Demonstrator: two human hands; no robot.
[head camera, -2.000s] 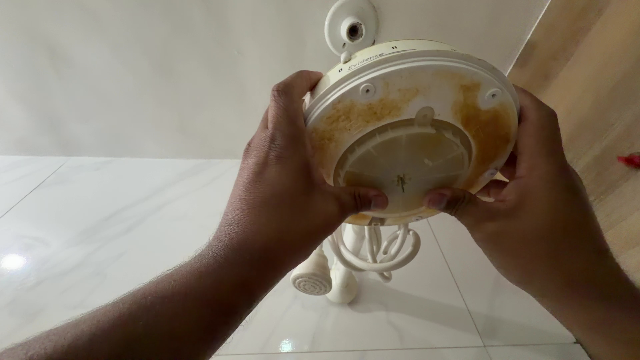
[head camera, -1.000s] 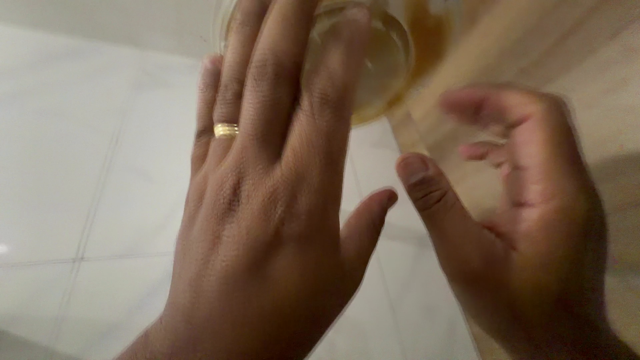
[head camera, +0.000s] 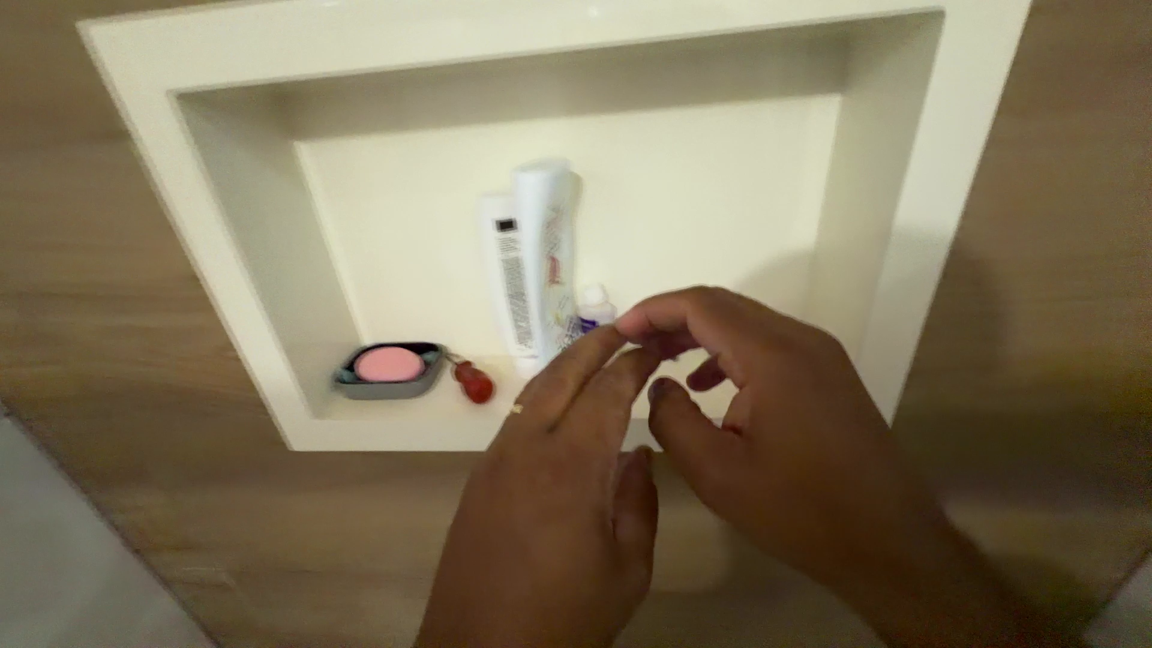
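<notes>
My left hand (head camera: 567, 486), with a gold-coloured ring on one finger, is raised palm away in front of a cream wall niche (head camera: 936, 207). Its fingertips meet those of my right hand (head camera: 765, 414), whose fingers are curled with the thumb apart. I see nothing held in either hand, though the space between the fingertips is partly hidden. Just behind them a small bottle with a white cap (head camera: 596, 306) stands on the niche floor. Two white tubes (head camera: 547, 243) (head camera: 508, 279) lean upright side by side against the niche's back wall.
At the niche's left end is a grey soap dish (head camera: 391, 389) with a pink bar of soap (head camera: 389, 364). A small red object (head camera: 473, 382) lies beside it. Wood-look wall surface (head camera: 117, 270) surrounds the raised niche frame. A pale surface (head camera: 54, 540) shows at lower left.
Both hands have let go of the round, stained white fixture, which is out of view now. The view has swung to the wall niche. My hands have come together at the fingertips.
</notes>
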